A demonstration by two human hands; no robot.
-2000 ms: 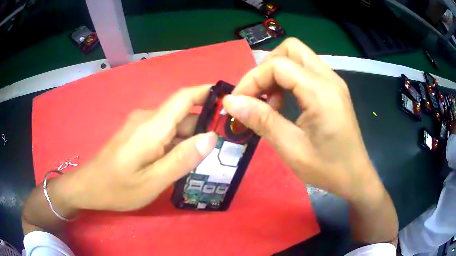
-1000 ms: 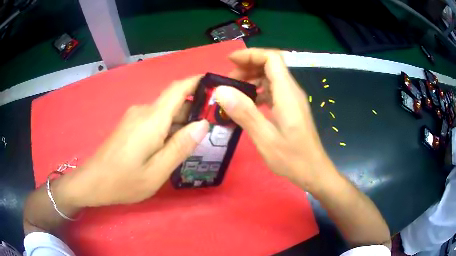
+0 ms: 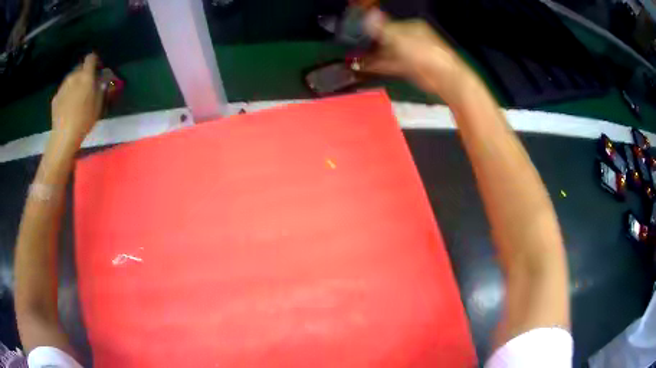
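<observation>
My left hand (image 3: 78,100) is over the green conveyor at the upper left, beside a phone unit (image 3: 111,85); its fingers partly cover the unit, and whether they grip it is unclear. My right hand (image 3: 413,52) is over the conveyor at top centre, its fingers on a blurred phone unit (image 3: 355,27) with a red end. Another phone unit (image 3: 331,77) lies on the conveyor just below it. The red mat (image 3: 266,237) bears one small yellow piece (image 3: 331,164) and a thin whitish strand (image 3: 128,258).
A pale upright post (image 3: 188,57) stands at the white edge rail (image 3: 554,122). A black ribbed tray (image 3: 532,61) lies on the belt. Waiting phones (image 3: 611,178) cluster at the right of the dark bench. One yellow piece (image 3: 563,192) lies on the bench. A person's white sleeve (image 3: 633,338) shows lower right.
Both hands have left the mat and reached over the conveyor, left hand to the upper left. The phone is gone from above the mat. The yellow pieces near my right arm no longer show.
</observation>
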